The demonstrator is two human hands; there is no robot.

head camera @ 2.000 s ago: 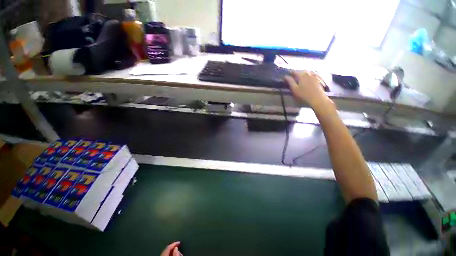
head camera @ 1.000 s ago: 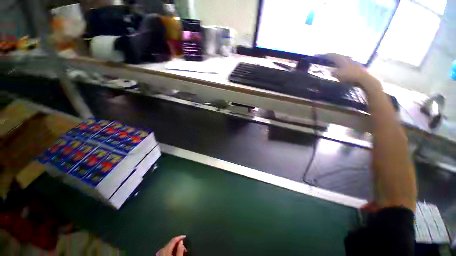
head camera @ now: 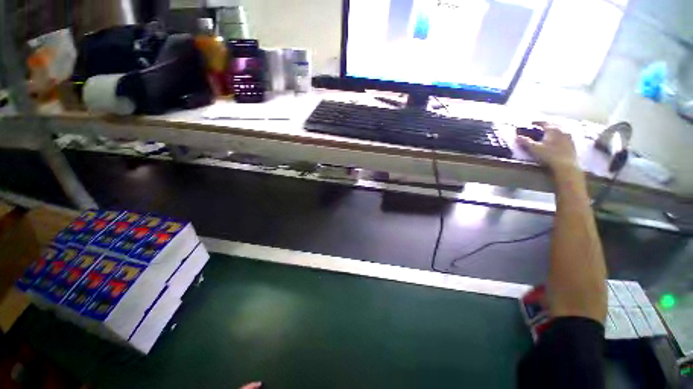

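Observation:
My right hand (head camera: pixel 552 147) is on the shelf, resting over the black mouse (head camera: pixel 530 134), which it partly hides. The long black keyboard (head camera: pixel 406 127) lies just left of it, below the lit monitor (head camera: pixel 448 45). Only a fingertip of my left hand (head camera: pixel 251 385) shows at the bottom edge, so its state cannot be told. A tight block of blue product boxes (head camera: pixel 106 266) with red and yellow pictures and white ends stands on the green bench (head camera: pixel 342 327) at the left. More boxes (head camera: pixel 631 310) with white tops are at the right, partly behind my forearm.
On the shelf stand a black label printer (head camera: pixel 163 80) with a white roll, an orange bottle (head camera: pixel 214 64), a phone (head camera: pixel 248 72) and a pale scanner (head camera: pixel 615 140) at the right. A cable hangs over the dark belt (head camera: pixel 334 220). A brown carton (head camera: pixel 19 254) is far left.
My right hand has moved from the keyboard, past the monitor's lower edge, right and down to the mouse. My left hand has sunk almost out of view. The camera view swung and came back.

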